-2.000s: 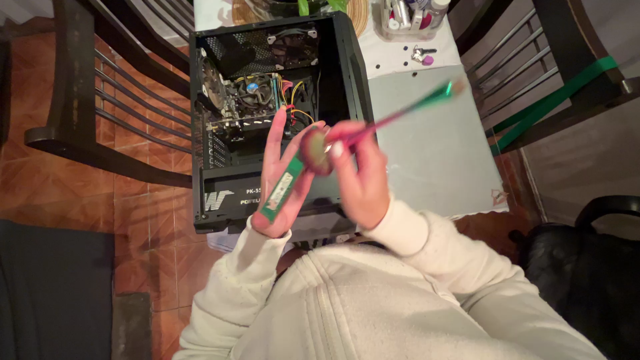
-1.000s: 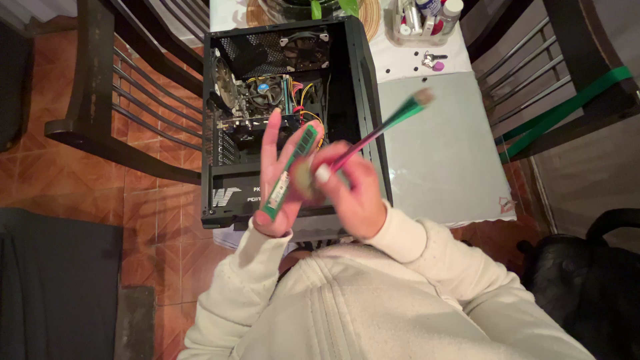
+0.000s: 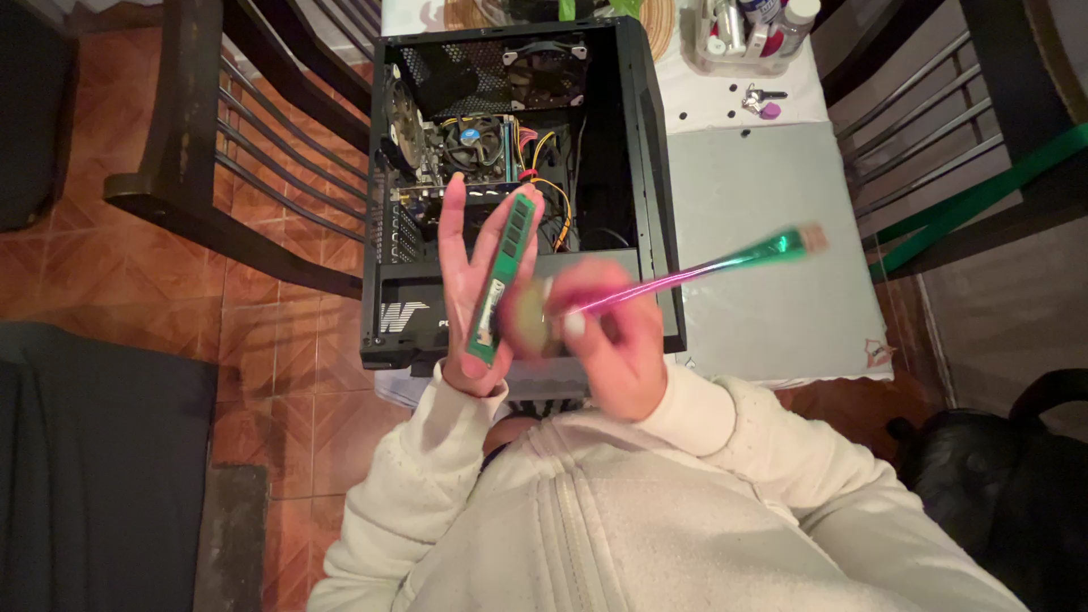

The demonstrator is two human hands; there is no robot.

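My left hand (image 3: pixel 473 280) holds a green RAM module (image 3: pixel 507 276) on a slant along the palm and fingers, with its black chips and a label facing up. In my right hand (image 3: pixel 616 340) is a brush with a shiny pink-to-green handle (image 3: pixel 705 270). One end of it, a round blurred head (image 3: pixel 529 316), is at the right side of the module; whether it touches cannot be told. Beyond both hands lies an open black computer case (image 3: pixel 653 195), showing a CPU cooler fan (image 3: pixel 473 143), yellow and red cables (image 3: pixel 557 200) and a case fan (image 3: pixel 546 72).
On the table's right part lies a grey panel (image 3: pixel 765 187). Above it are keys (image 3: pixel 755 100) with a purple piece, several small black screws (image 3: pixel 732 114) and a clear bin of bottles (image 3: pixel 731 64). Dark chairs (image 3: pixel 161 187) flank the table, and a black bag (image 3: pixel 977 476) is at lower right.
My right hand and the brush have shifted about beside the module. The module has turned slightly in my left hand since the first frame, and its chips now show.
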